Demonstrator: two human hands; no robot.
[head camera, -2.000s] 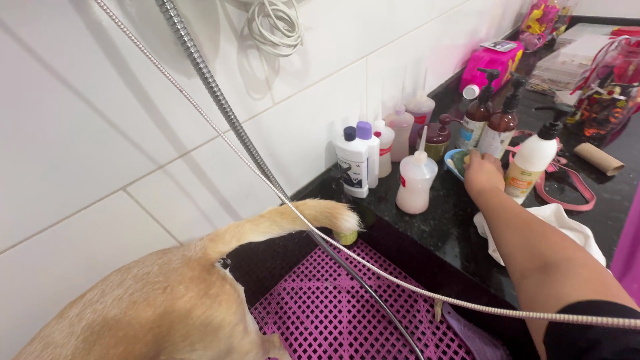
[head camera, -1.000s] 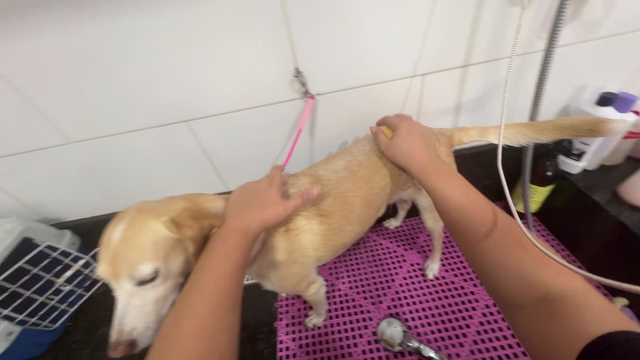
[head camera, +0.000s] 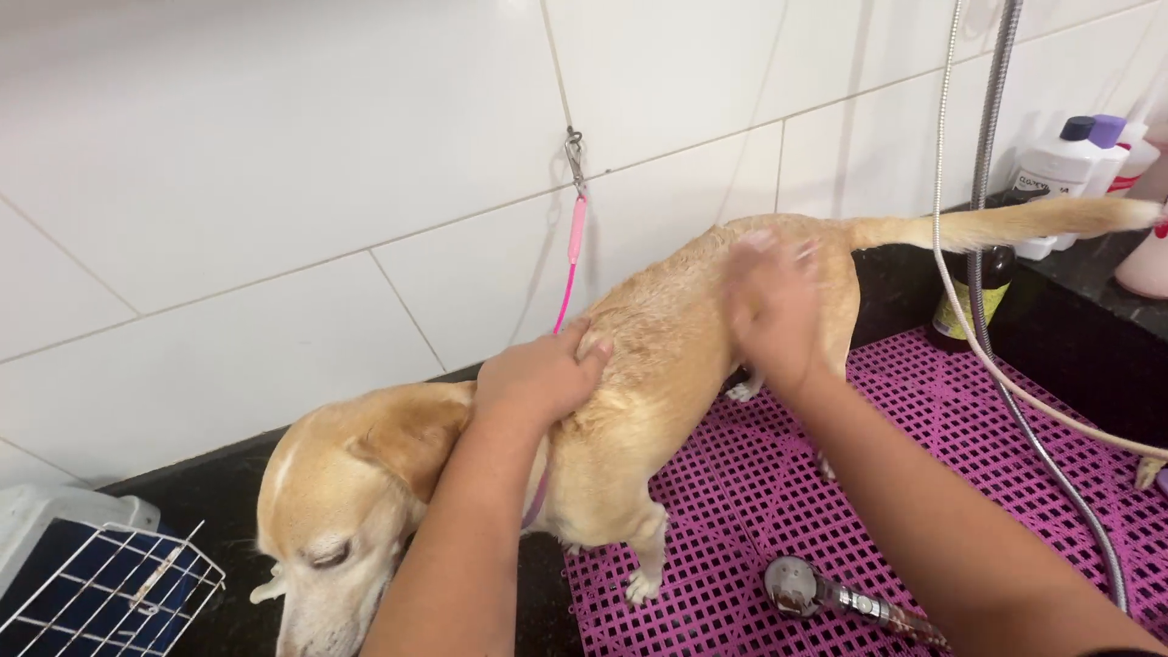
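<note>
A light tan dog (head camera: 657, 338) with wet-looking fur along its back stands on a purple grid mat (head camera: 776, 511), its head at the lower left and tail stretched right. My left hand (head camera: 543, 374) rests on its shoulders, fingers a little apart. Blurred by motion, my right hand (head camera: 776, 306) is at the dog's rump; whether something is in it cannot be told. A pink leash (head camera: 577, 233) runs from a metal clip (head camera: 574, 160) at the wall down behind my left hand. Below the dog, a shower head (head camera: 794, 586) lies on the mat.
A metal hose (head camera: 981, 182) and a pale cord (head camera: 944, 201) hang at the right. A dark bottle (head camera: 972, 297) stands at the mat's corner, with white bottles (head camera: 1058, 173) on the black counter. A wire crate door (head camera: 119, 593) is at the lower left.
Two seconds ago one hand was among the counter bottles; now both hands are at the dog. Over the last second, the yellow item seen at my right hand has gone from sight. The view has swung left.
</note>
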